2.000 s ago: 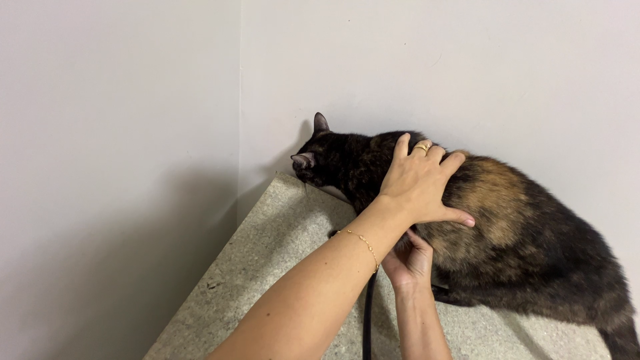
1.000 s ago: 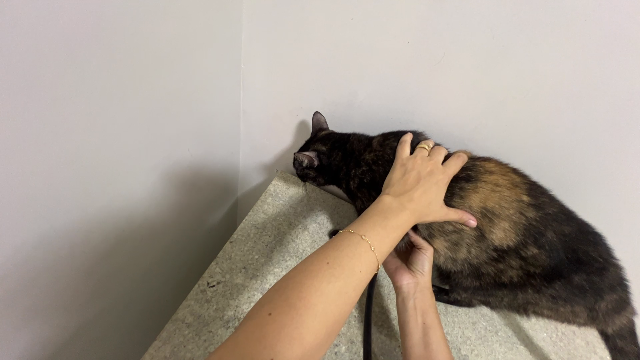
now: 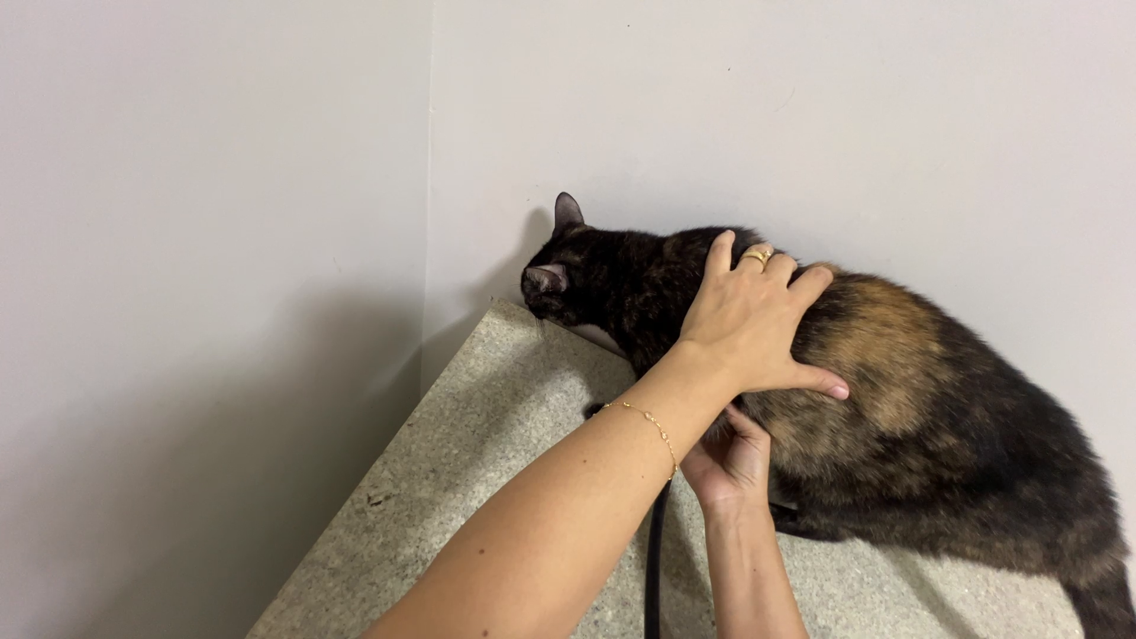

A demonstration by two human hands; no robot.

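Note:
A tortoiseshell cat [image 3: 887, 426], black with orange-brown patches, stands or crouches along the wall, its head low at the slab's far corner. My left hand [image 3: 754, 315], wearing a gold ring, rests with spread fingers on the cat's back and side behind the shoulders. Under the chest is my right hand [image 3: 732, 457], palm upward, its fingers hidden by the cat and my left wrist. A black flexible tube [image 3: 655, 559] runs down from beneath my left wrist, beside my right forearm; its upper end is hidden, so whether my right hand holds it cannot be told.
The speckled stone-like tabletop [image 3: 426, 461] narrows to a corner near the cat's head. A pale wall [image 3: 799, 106] rises behind the cat and meets another wall [image 3: 204, 177] at the left. Shadows fall on the left wall beside the tabletop's edge.

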